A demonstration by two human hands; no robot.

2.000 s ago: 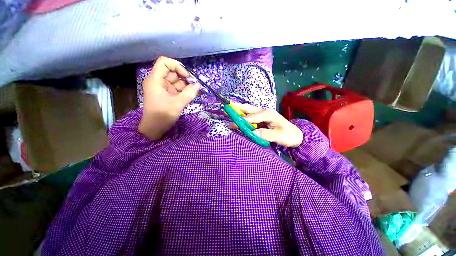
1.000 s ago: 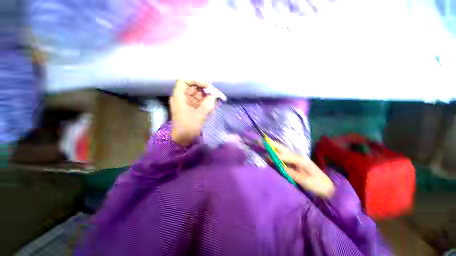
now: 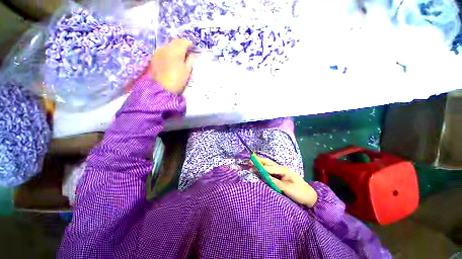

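My left hand (image 3: 173, 65) reaches over the white tabletop (image 3: 324, 86), at the near left part of a spread pile of purple-and-white bow pieces (image 3: 253, 45). Its fingertips are closed at the pile's edge, and a small dark bit shows beside them; whether they pinch a piece cannot be told. My right hand (image 3: 290, 184) holds scissors (image 3: 264, 173) by the green handles over the patterned lap cloth (image 3: 207, 152). The dark blades point up and left toward the table edge and touch no piece.
A clear plastic bag (image 3: 91, 55) of purple pieces lies on the table's left. Another full bag (image 3: 20, 134) is lower at far left. A red plastic stool (image 3: 392, 189) stands on the green floor at right. Bluish plastic (image 3: 430, 20) lies at the table's far right.
My left hand has moved from above the lap up and forward to the pile on the table. My right hand still holds the scissors over the lap. The view has shifted to show more tabletop.
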